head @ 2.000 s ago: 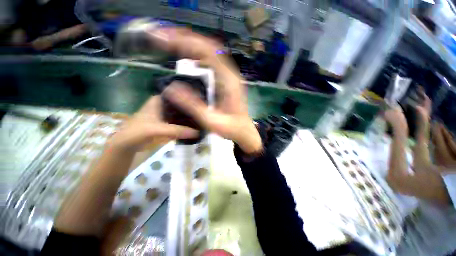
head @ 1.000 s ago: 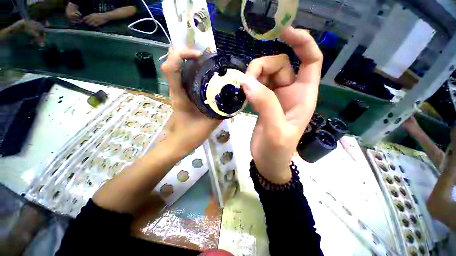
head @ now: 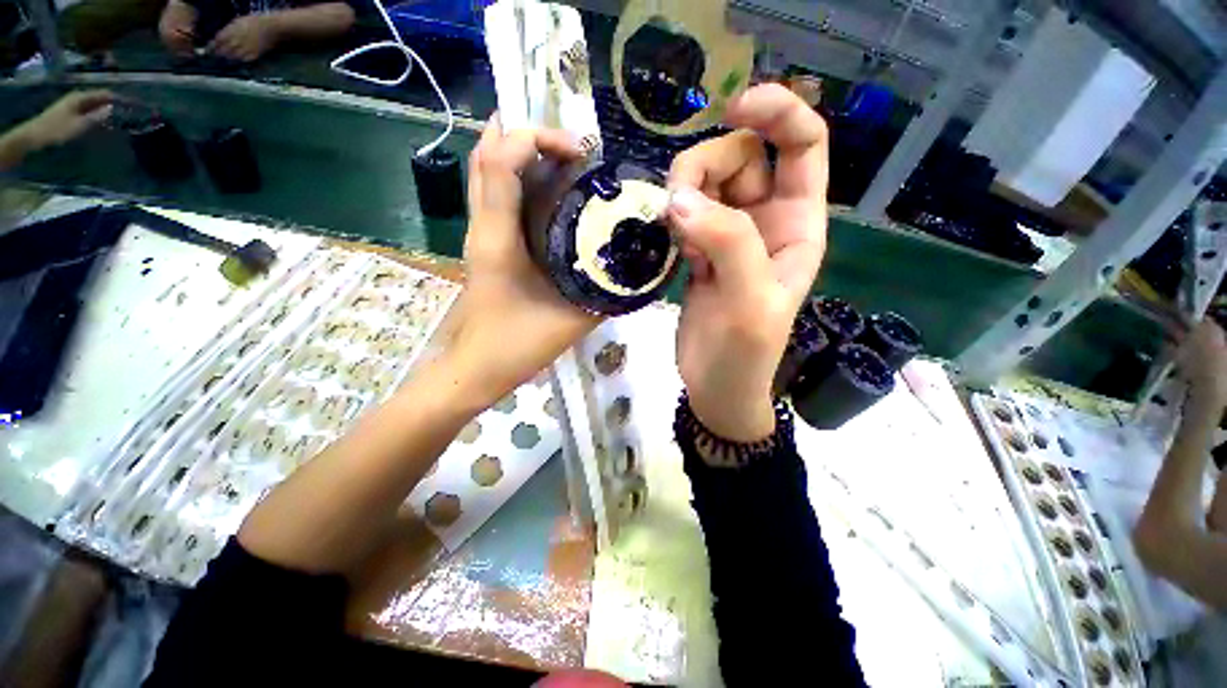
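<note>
My left hand point(head: 518, 255) holds a black cylindrical housing point(head: 572, 269) with its open end turned toward me. A cream adhesive gasket point(head: 602, 226) with a dark cut-out lies in that end. A white gasket strip point(head: 542, 67) stands up behind the housing on the left-hand side. My right hand point(head: 747, 229) has its thumb and forefinger at the gasket's upper right edge. A tan ring-shaped piece point(head: 732, 61) with a large hole stands above my right hand, at its raised fingers; how it is held is unclear.
Stacked gasket sheets point(head: 269, 403) lie at left, a hole-punched white sheet point(head: 464, 464) nearer the middle. Upright black housings point(head: 848, 383) cluster right of my right hand. A green conveyor point(head: 337, 135) runs behind with more housings. A black-handled tool point(head: 202, 242) lies far left. Other people's hands show at both sides.
Since one second ago, the housing and both hands sit slightly differently in view; the thumb stays at the gasket. Two seconds ago the hands were blurred and the housing end was covered.
</note>
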